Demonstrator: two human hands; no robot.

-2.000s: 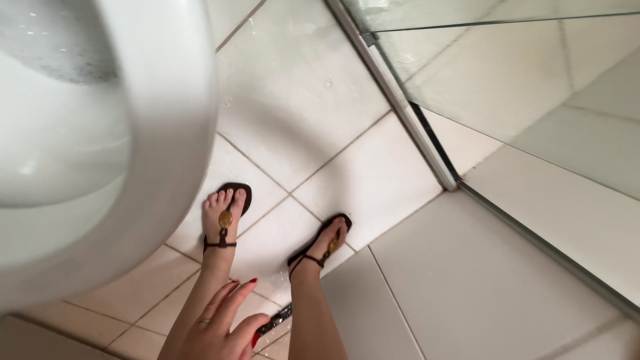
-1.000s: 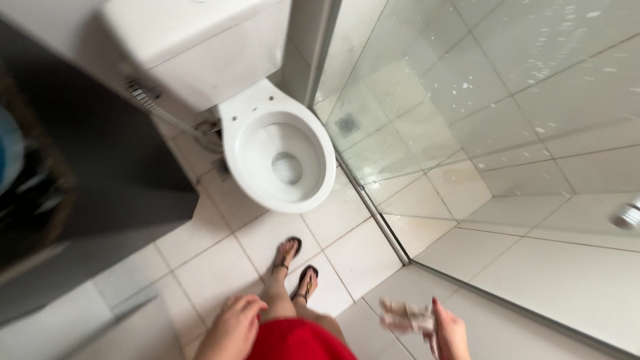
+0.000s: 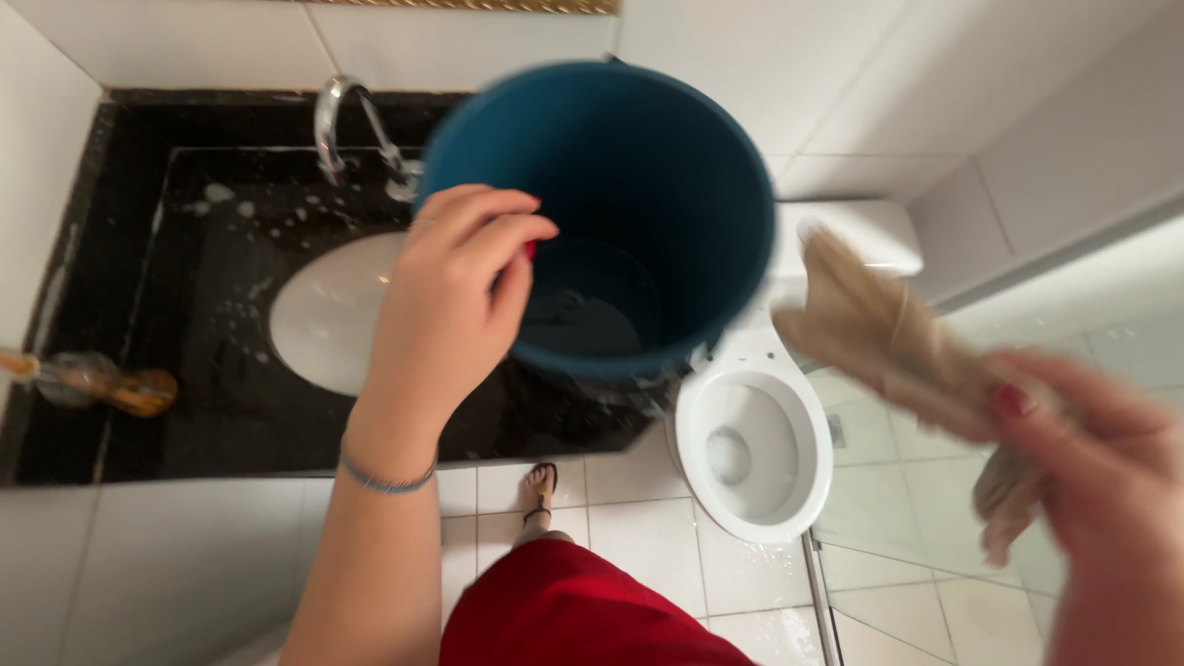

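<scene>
A blue plastic bucket [image 3: 684, 185], its open top towards me, stands at the right end of a wet black stone countertop [image 3: 222, 435]. My left hand [image 3: 462, 287] reaches over the bucket's near left rim with fingers bent; whether it grips the rim I cannot tell. At the right, my right hand [image 3: 1091, 435] is closed on a crumpled beige cloth [image 3: 897, 342], blurred, which sticks out to the left above the toilet and to the right of the bucket. A little water or dark liquid seems to lie at the bucket's bottom.
Left of the bucket are a white oval sink [image 3: 324, 314] and a chrome faucet [image 3: 342, 129]. A brush-like object [image 3: 102, 381] lies at the counter's left. The white toilet [image 3: 800, 453] stands with its bowl uncovered, beside a glass shower panel [image 3: 925, 518]. The tiled floor [image 3: 647, 536] has wet spots.
The view has swung from the toilet and shower to the countertop. My left hand has moved to the bucket. The cloth is still in my right hand.
</scene>
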